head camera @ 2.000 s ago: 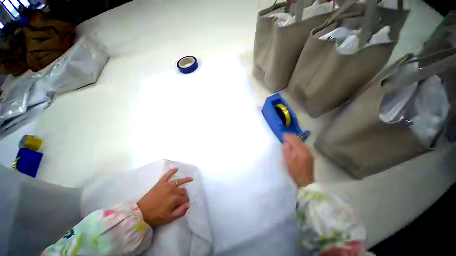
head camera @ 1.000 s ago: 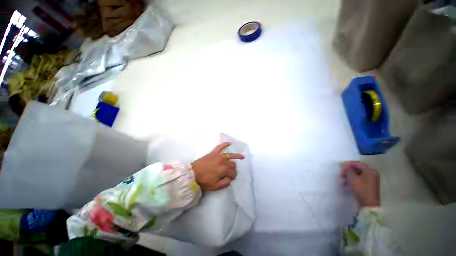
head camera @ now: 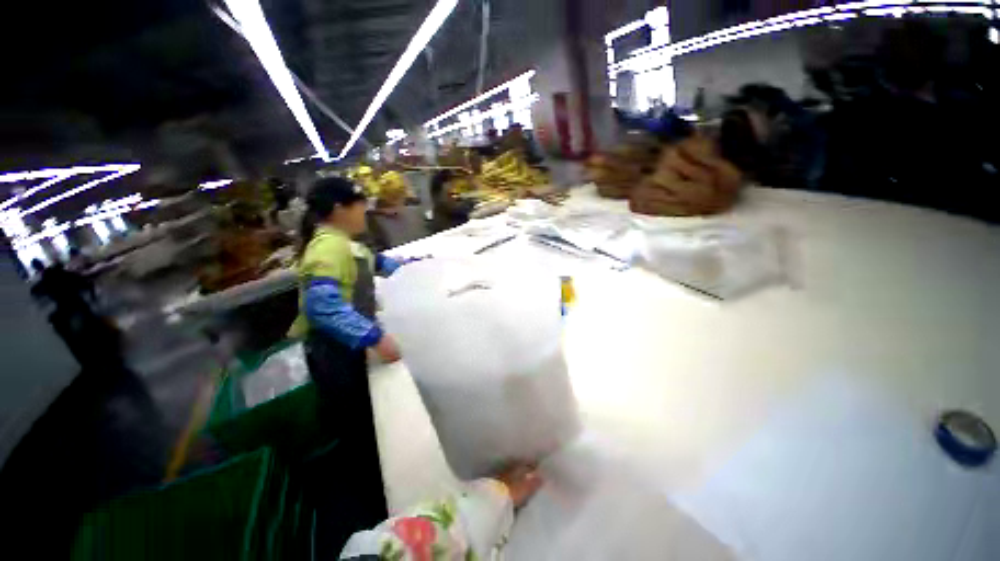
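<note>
A wrapped tote [head camera: 493,367], a large whitish block, stands upright on the white table just left of centre. My left hand [head camera: 520,482] is low in the picture, blurred, at the foot of the wrapped tote; whether it grips anything cannot be told. A white sheet [head camera: 822,471] lies on the table at the lower right. Whitish wrapping also lies just right of my left hand, blurred. My right hand is out of the picture.
A coworker [head camera: 340,296] stands at the table's left edge beside the wrapped tote. A loose tape roll [head camera: 965,436] lies far right. Polybagged goods [head camera: 713,258] and brown bags [head camera: 688,179] are at the back. Green bins [head camera: 186,510] stand on the floor at left.
The view has swung up and left. The coworker and bins now show; the totes and desktop tape dispenser have left the picture. My left hand is now beside the upright wrapped tote.
</note>
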